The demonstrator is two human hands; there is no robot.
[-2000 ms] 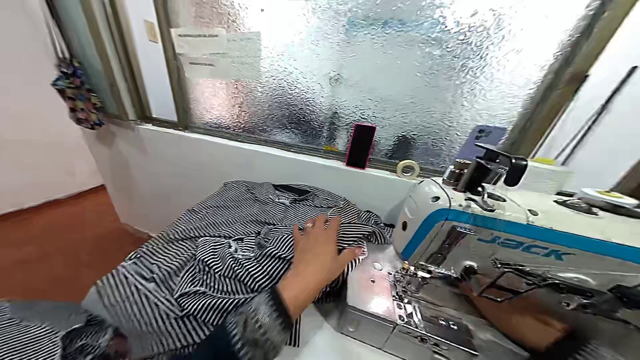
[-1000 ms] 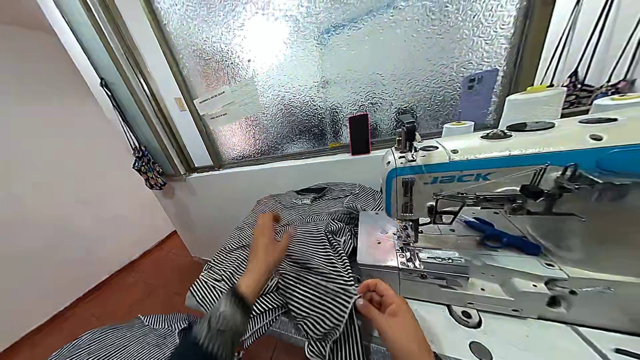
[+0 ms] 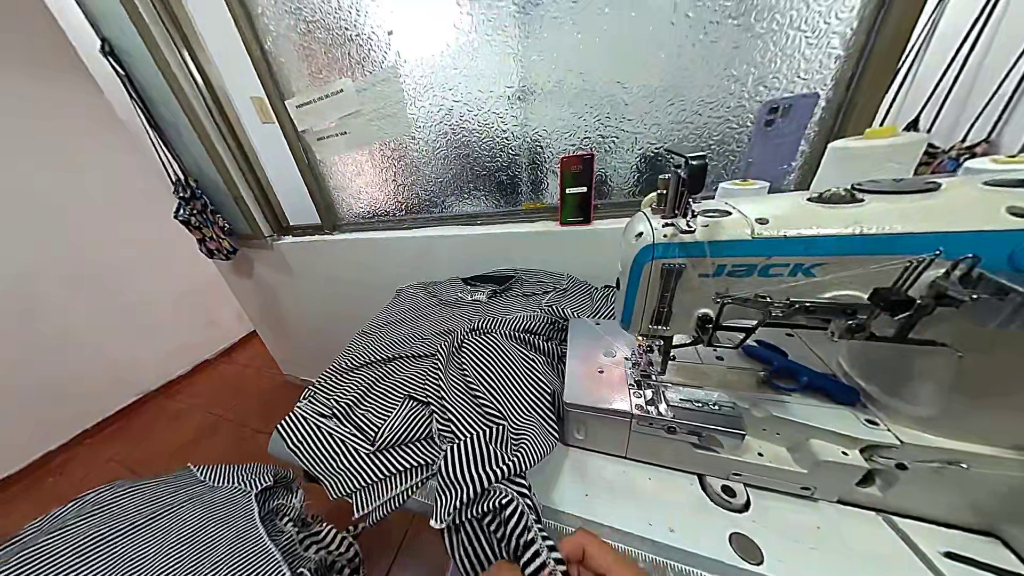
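A black-and-white striped knit garment (image 3: 480,360) lies spread on the table, left of a Jack industrial sewing machine (image 3: 768,264). Its lower part hangs over the table's front edge. At the bottom of the view, my right hand (image 3: 600,556) pinches the hanging striped fabric. Only a small part of my left hand (image 3: 502,569) shows, at the same piece of fabric; its fingers are mostly cut off by the frame. The machine's needle and presser foot area (image 3: 652,368) has no fabric under it. More striped fabric (image 3: 152,528) lies at the lower left.
Blue thread snips (image 3: 800,374) lie on the machine bed behind the needle area. A phone (image 3: 577,190) leans upright on the window ledge. White thread cones (image 3: 872,164) stand behind the machine. A patterned bag (image 3: 200,220) hangs at the left, above a red tiled floor (image 3: 192,408).
Both hands have moved down to the bottom edge of the view. My left hand no longer lies on top of the spread garment. The blue snips, blurred near my right hand earlier, rest on the machine bed.
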